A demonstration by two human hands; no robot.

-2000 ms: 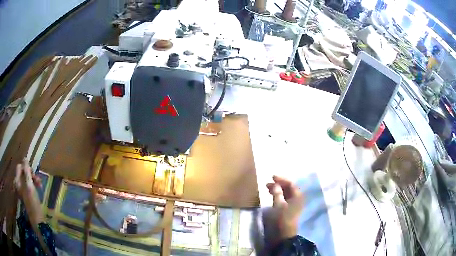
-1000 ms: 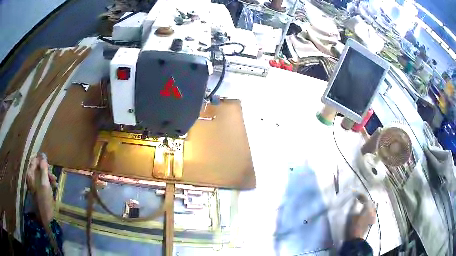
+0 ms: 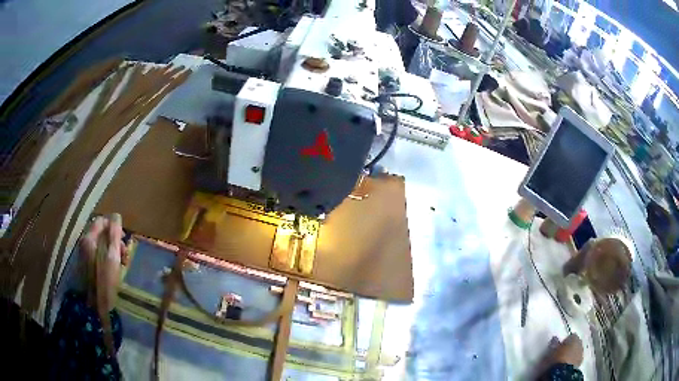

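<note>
A brown bag panel [image 3: 372, 253] lies under the sewing head [image 3: 320, 152]. A yellow clamp [image 3: 294, 249] presses on it, lit by the lamp. A brown strap [image 3: 284, 327] runs from the clamp toward me, and another part loops over the yellow-edged template [image 3: 223, 335]. My left hand [image 3: 104, 245] is at the panel's near left corner, its fingers closed on a narrow brown strap that hangs over my wrist. My right hand [image 3: 563, 353] is low on the table's right side, partly blurred, with curled fingers; whether it holds anything is unclear.
Loose strips [image 3: 56, 186] are heaped at the left. At the right are a control screen [image 3: 567, 165], thread cones [image 3: 521, 214], a small fan [image 3: 607, 264], a white roll [image 3: 576, 296], a thin metal tool [image 3: 524, 303] and a dark cable [image 3: 542, 275].
My right hand has moved from beside the panel to the table's far right. My left hand has come to the panel's near left corner. The camera view has shifted; the panel stays under the clamp.
</note>
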